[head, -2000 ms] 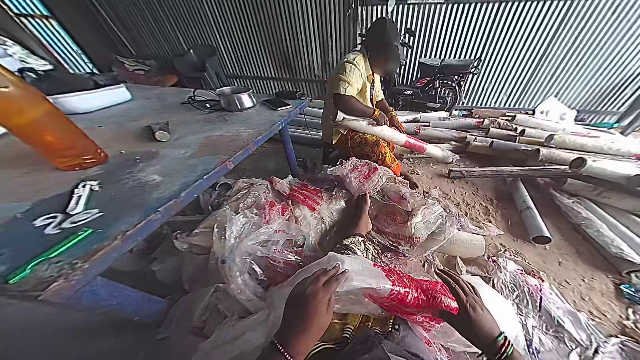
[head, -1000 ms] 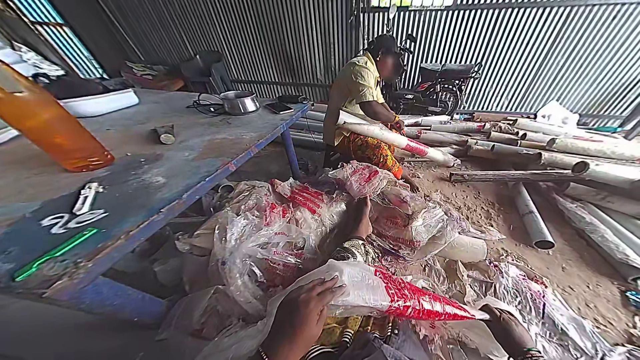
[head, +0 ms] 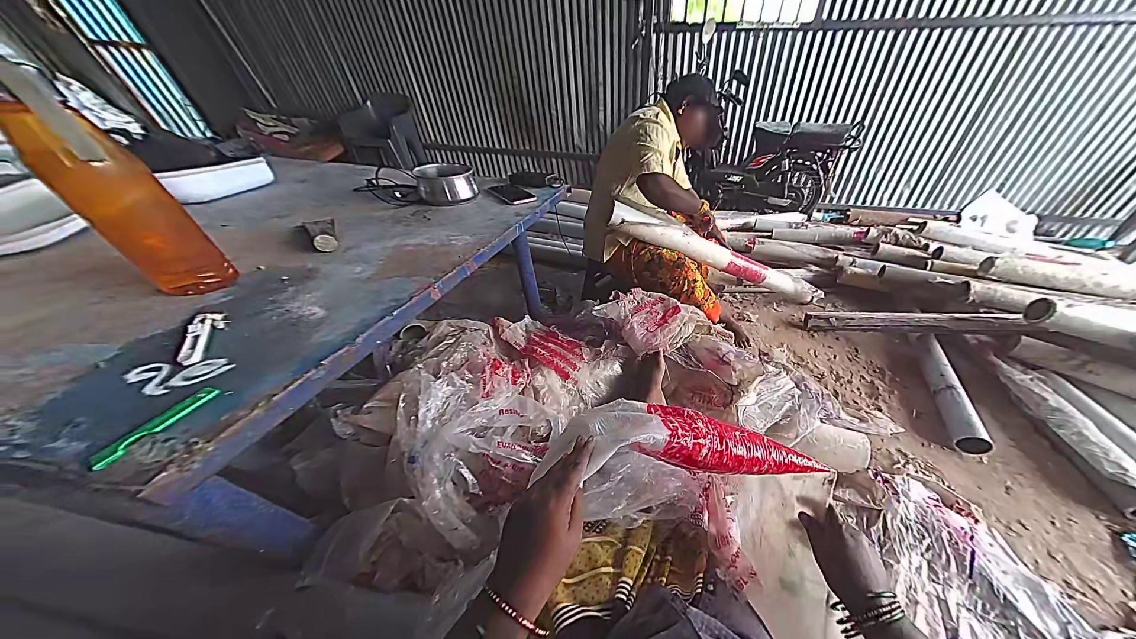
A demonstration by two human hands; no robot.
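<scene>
A clear plastic sheet with a red printed band stretches across my lap, its red part narrowing to a point at the right. Near its left end, my left hand has the fingers together against the clear plastic; the thumb side is partly hidden. My right hand is below the pointed red end, beside a pale, flat plastic-like surface; whether its fingertips grip the edge cannot be told. Crumpled clear plastic with red print is heaped in front of me, and a bare foot shows among it.
At the left, a worn table holds a bottle of orange liquid, a green plastic strip, a metal pot and a phone. Ahead sits a person with a long pipe. Several pipes lie at the right.
My right hand was on the red plastic two seconds ago and is now lower, below its pointed end. The red part has gone from a broad bunch to a long taper.
</scene>
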